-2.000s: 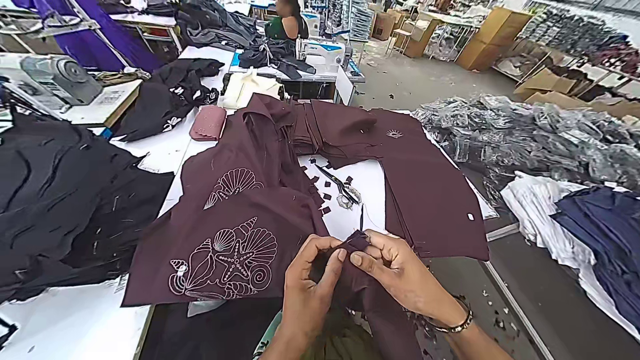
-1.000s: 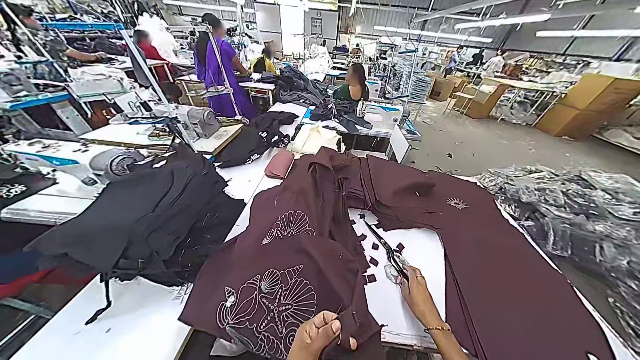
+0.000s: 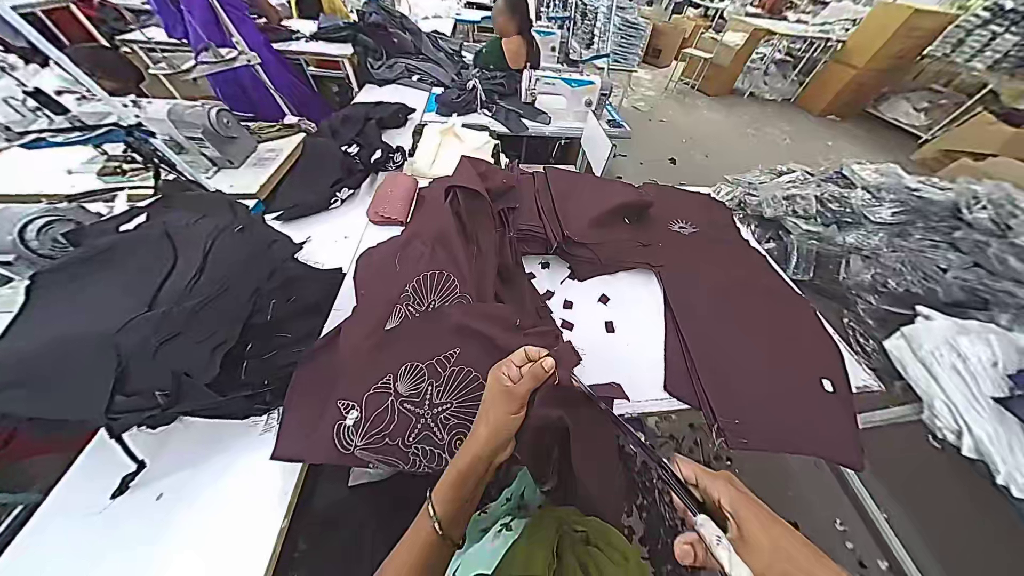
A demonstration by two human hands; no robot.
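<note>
My left hand point(image 3: 516, 392) pinches an edge of the maroon fabric point(image 3: 480, 336), which spreads over the white table and bears pale shell and starfish embroidery. My right hand point(image 3: 720, 512) grips the scissors point(image 3: 640, 444), whose handle looks wrapped in white; their blades reach up and left to the cloth edge beside my left fingers. Whether the blades are parted is hard to tell. Small dark fabric squares point(image 3: 610, 326) lie scattered on the white tabletop. Further right, stacked maroon panels point(image 3: 744, 336) carry a small embroidered motif.
Black garments point(image 3: 160, 304) are heaped at left. A pink folded cloth point(image 3: 393, 199) and cream fabric point(image 3: 453, 150) lie beyond the maroon cloth. Plastic-wrapped packets point(image 3: 896, 232) and white cloth point(image 3: 960, 392) are piled at right. A person point(image 3: 510, 48) sits near a sewing machine point(image 3: 564, 88).
Two seconds ago both hands held the cloth and the scissors lay on the table. One second ago my right hand was at the scissors; now it has brought them to the cloth edge.
</note>
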